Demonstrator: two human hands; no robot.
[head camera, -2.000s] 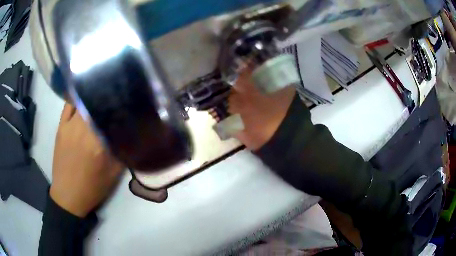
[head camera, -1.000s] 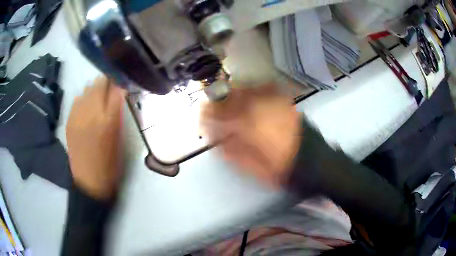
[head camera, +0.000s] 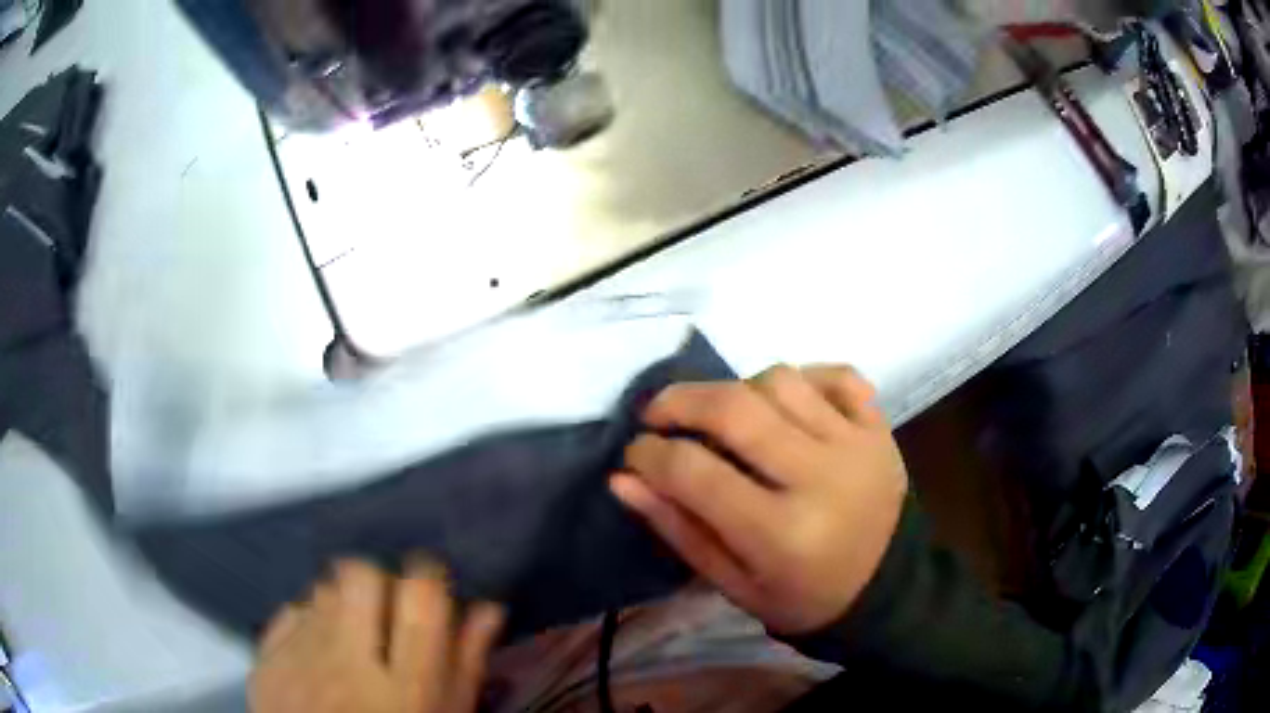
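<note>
A dark grey fabric piece (head camera: 488, 522) lies across the front of the white table, with a pale edge along its far side. My right hand (head camera: 773, 488) grips its right end, fingers curled over the cloth. My left hand (head camera: 376, 634) lies on its near edge at the lower left, blurred and cut off by the frame's bottom; whether its fingers pinch the cloth is unclear. The sewing machine head (head camera: 418, 56) stands beyond, above the brightly lit needle plate (head camera: 418, 223), with loose thread ends near the needle area.
A stack of pale bands (head camera: 822, 70) lies on the machine bed. Red and black snips (head camera: 1079, 126) and a dark metal cluster (head camera: 1167, 112) are at the right. Dark pieces (head camera: 42, 251) lie at the left. Bundled dark cloth (head camera: 1142, 418) hangs below the table edge.
Both hands have moved from beside the needle area towards the table's front edge. The dark fabric piece now shows under them. The machine sits higher in view.
</note>
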